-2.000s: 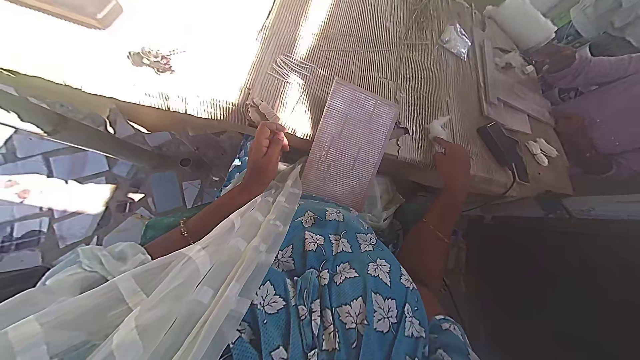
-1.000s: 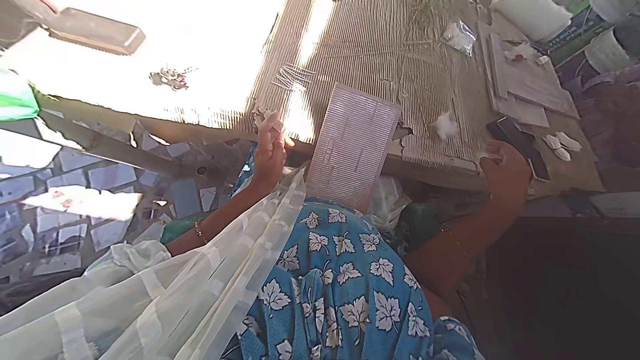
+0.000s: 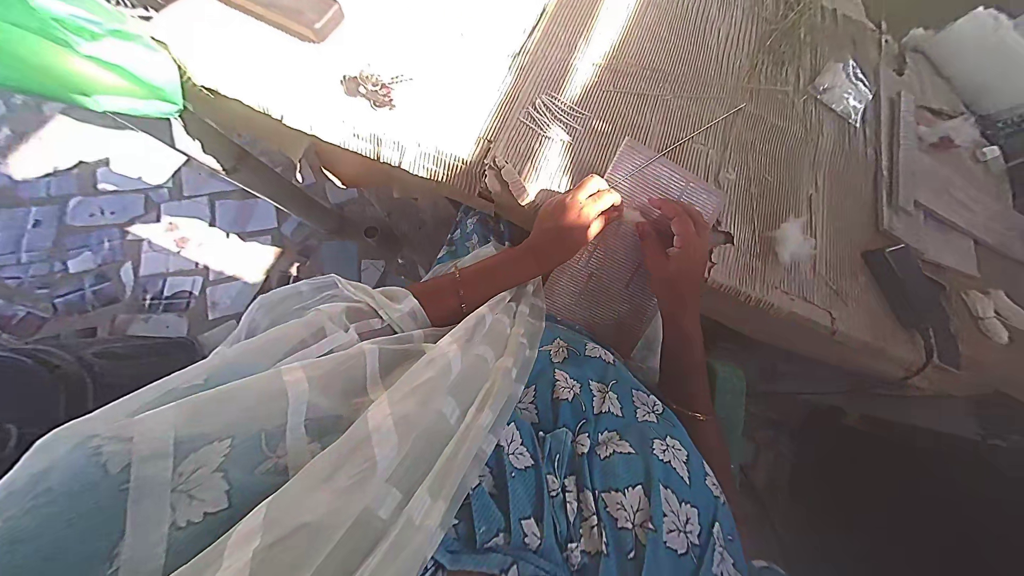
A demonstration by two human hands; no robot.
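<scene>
A thin straight stick [image 3: 680, 142] slants up to the right from the fingers of my left hand [image 3: 570, 220], which is closed on its lower end. My right hand [image 3: 678, 248] is close beside it, fingers curled; a small pale tuft shows between the two hands, and whether the right fingers grip it cannot be told. Beneath both hands a ribbed board [image 3: 596, 288] leans from my lap onto the table edge. White cotton wool [image 3: 794, 242] lies on the table to the right of my right hand. Several thin white sticks [image 3: 554, 117] lie beyond the board.
The ribbed tabletop [image 3: 680, 64] holds a clear plastic packet [image 3: 845, 91], a dark phone-like object [image 3: 914, 300], white rolled pieces [image 3: 986, 316] and flat boards [image 3: 952, 184] at the right. A small cluster of items [image 3: 373, 88] lies left. Green plastic [image 3: 88, 60] hangs at upper left.
My right hand has moved left from beside the dark object to the board. My left hand has moved right over the board, and the thin stick now shows in it.
</scene>
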